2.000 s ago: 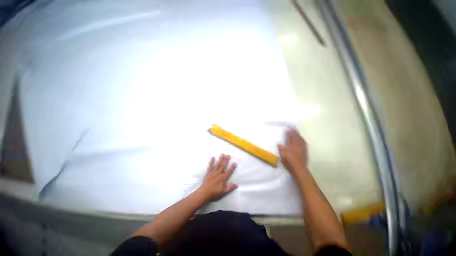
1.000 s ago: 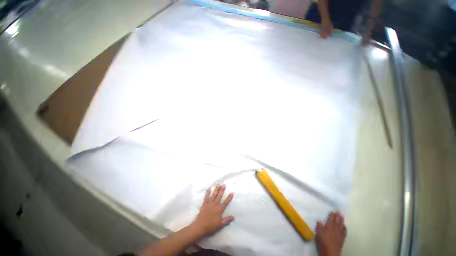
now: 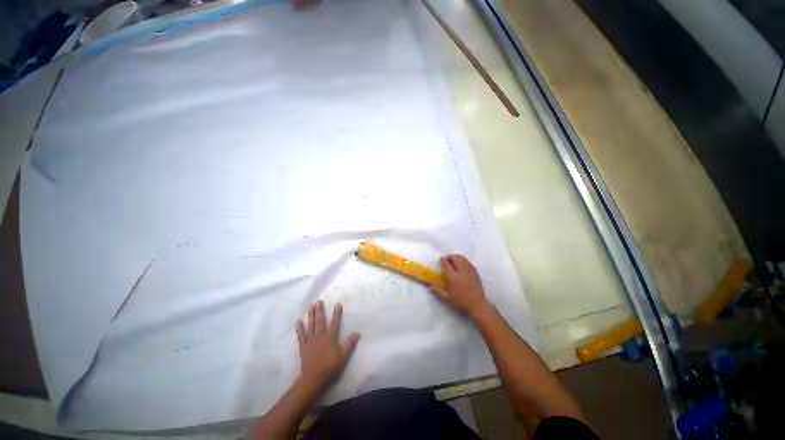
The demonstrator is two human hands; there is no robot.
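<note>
The white marker paper (image 3: 258, 155) covers the cloth, with faint dotted marks, wrinkles and a curled fold at its lower left. A yellow cloth weight (image 3: 400, 264) lies on it near me. My right hand (image 3: 459, 282) is on the right end of this weight, fingers over it. My left hand (image 3: 324, 345) lies flat on the paper, fingers spread, holding nothing. Brown fabric (image 3: 19, 301) shows at the far left beside the paper.
The cutter rail (image 3: 575, 155) runs across the table on the right, with a blue unit (image 3: 704, 417) at its near end. A thin brown strip (image 3: 475, 62) lies left of the rail. Yellow bars (image 3: 609, 340) are at the near edge. Another person's hand (image 3: 305, 3) is at the far edge.
My right hand has moved from the paper beside the weight onto the weight's end. My left hand remains flat on the paper. The view has shifted, and the other person is mostly out of view.
</note>
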